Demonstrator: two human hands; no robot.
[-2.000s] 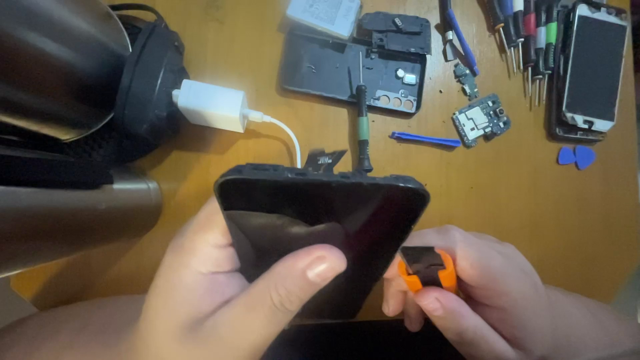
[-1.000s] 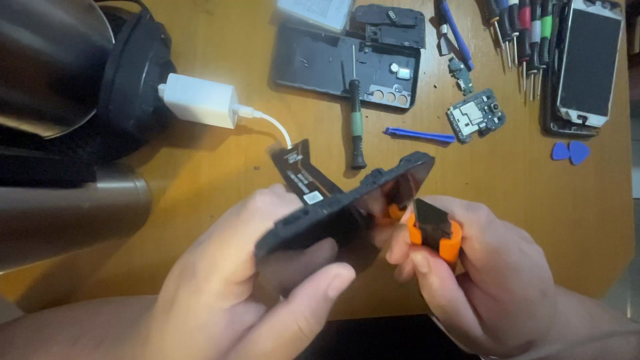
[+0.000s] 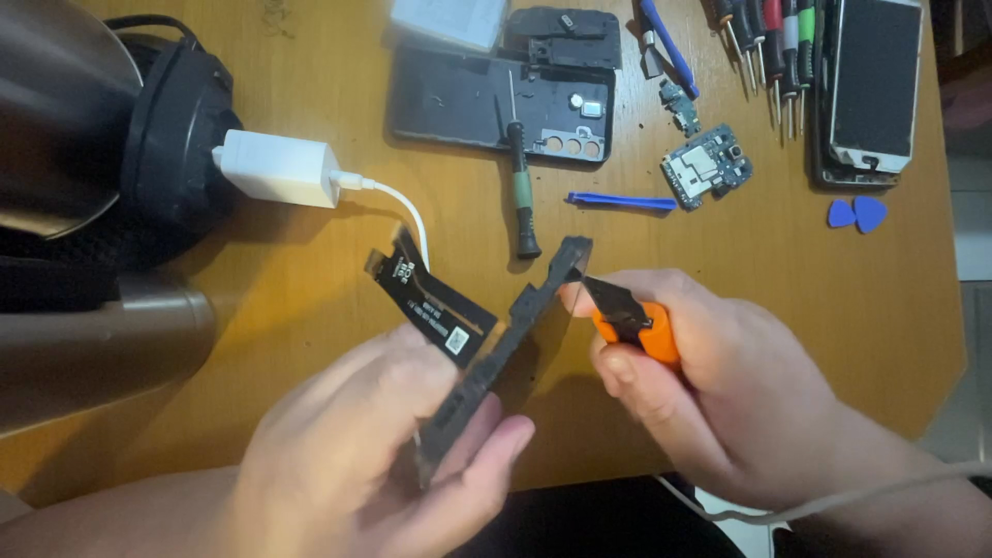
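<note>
My left hand [image 3: 372, 434] grips a black phone screen assembly [image 3: 496, 353], turned nearly edge-on, with fingers on both of its sides. A black flex cable [image 3: 434, 302] bearing writing and a square code sticks out from its back. My right hand [image 3: 697, 372] is closed on a utility knife [image 3: 657, 335] with an orange body and a dark blade. The blade's tip is at the upper right edge of the assembly; whether it touches cannot be told. Beyond the hands lies a screwdriver [image 3: 521, 190] with a black and green handle, its shaft over a black phone back housing [image 3: 457, 101].
A white charger [image 3: 279, 169] with a cable stands left, beside dark metal vessels [image 3: 101, 349]. Farther back lie a circuit board [image 3: 707, 167], blue pry tools [image 3: 621, 201], blue picks [image 3: 869, 214], several screwdrivers [image 3: 790, 70] and a white-framed phone [image 3: 876, 85]. A pale cable [image 3: 876, 492] crosses my right forearm.
My left hand has turned the screen assembly from face-up to nearly edge-on, bringing the flex cable into view. The knife stays in my right hand, its blade now at the assembly's edge.
</note>
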